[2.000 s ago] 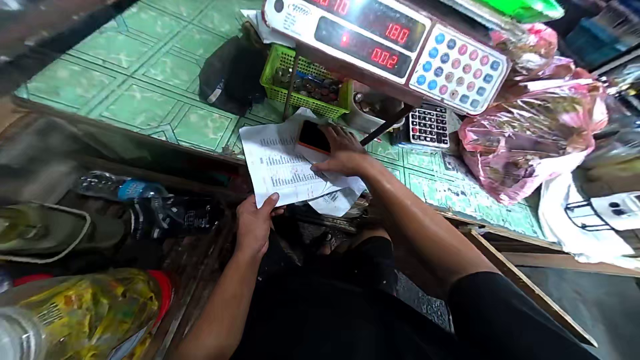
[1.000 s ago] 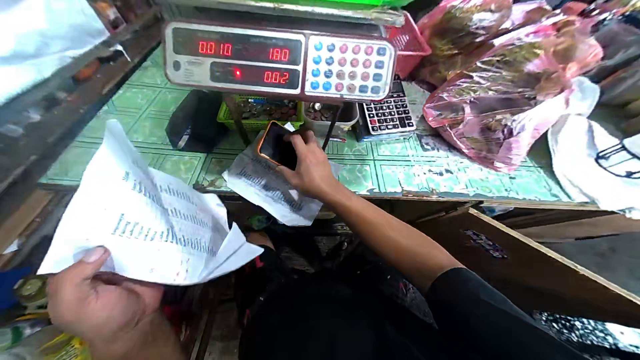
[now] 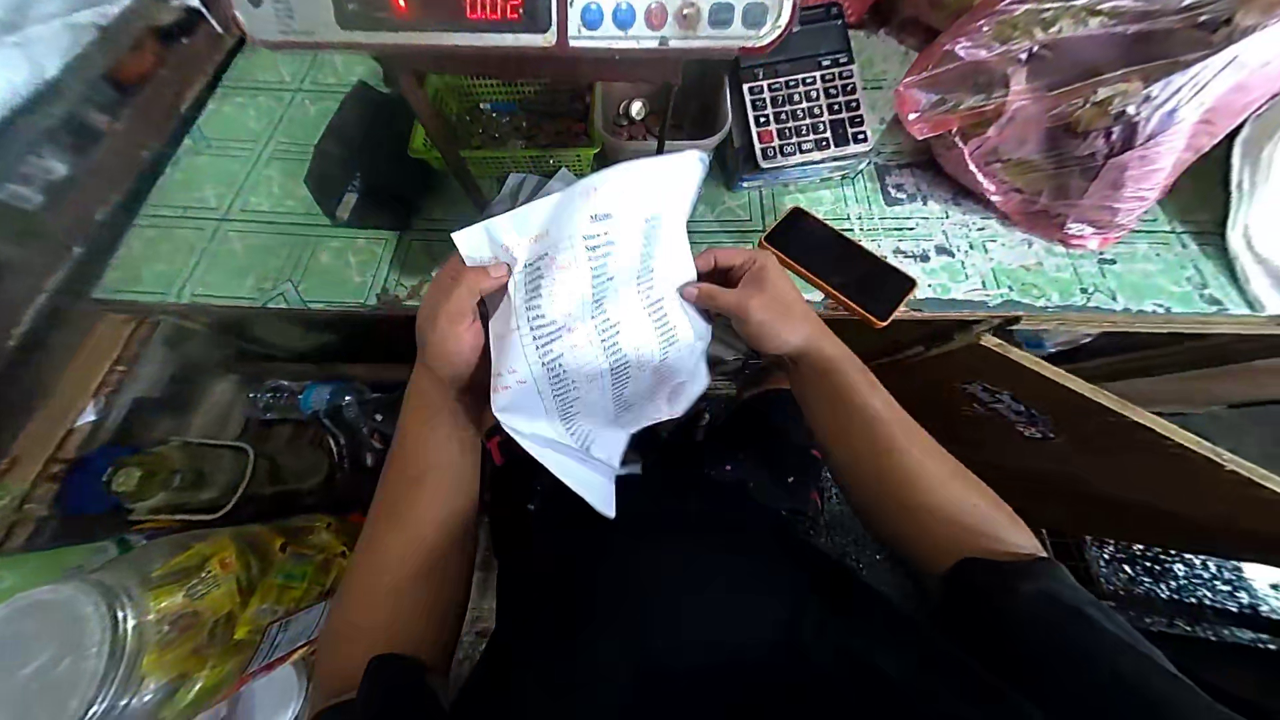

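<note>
My left hand grips the left edge of a creased printed paper sheet, thumb on top. My right hand pinches the sheet's right edge between thumb and fingers. The sheet bears columns of writing and hangs tilted over my lap, its lower corner folded. Just right of my right hand, a smartphone in an orange case lies dark-screened at the counter's front edge. Behind the sheet, part of another paper shows. A desk calculator stands farther back on the counter.
The green tiled counter carries a digital scale, a green basket of coins, a tub with coins, a black object and a pink plastic bag. Below stand a jar of yellow packets and a wooden panel.
The phone, under my right hand a second ago, now lies on the counter. My right hand has moved onto the sheet, which my left hand has brought from the left to in front of me.
</note>
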